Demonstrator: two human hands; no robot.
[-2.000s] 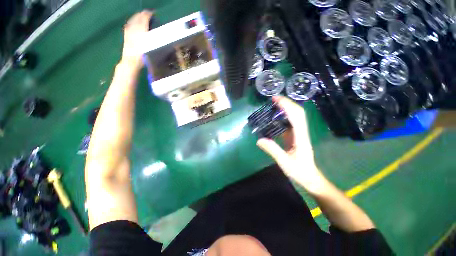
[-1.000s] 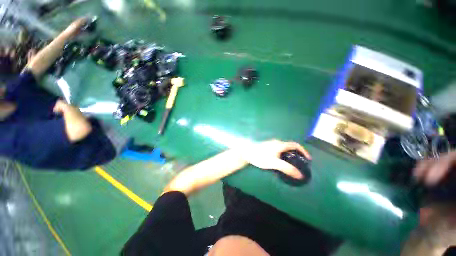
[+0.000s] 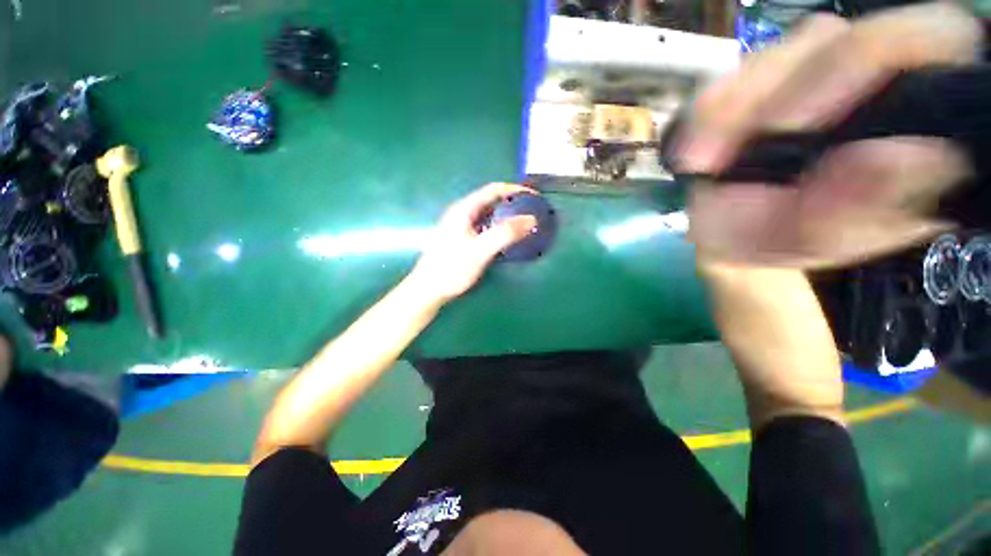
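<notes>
My left hand [image 3: 462, 244] holds a dark cylindrical housing [image 3: 530, 241] near the bench's front edge, its flat round end with small holes facing up and the thumb lying on it. My right hand [image 3: 804, 163], large and blurred, is closed around a thick black electric screwdriver [image 3: 858, 125] at the right. The screwdriver's narrow tip cannot be made out. The white and blue screw feeder [image 3: 641, 65] stands behind the housing, with its brass-coloured outlet block [image 3: 623, 123] at the front.
A ribbed black part [image 3: 304, 58] and a blue-silver wired piece [image 3: 246, 119] lie at the back left. A yellow-headed hammer [image 3: 127, 223] lies beside tangled subassemblies [image 3: 44, 244]. Clear-faced housings [image 3: 962, 268] stand at the right. Part of a person in dark clothing [image 3: 49, 445] shows at lower left.
The view has swung from left back to centre. My left hand now shows the housing's flat end up. My right hand has come from the frame's right edge into full view with the screwdriver.
</notes>
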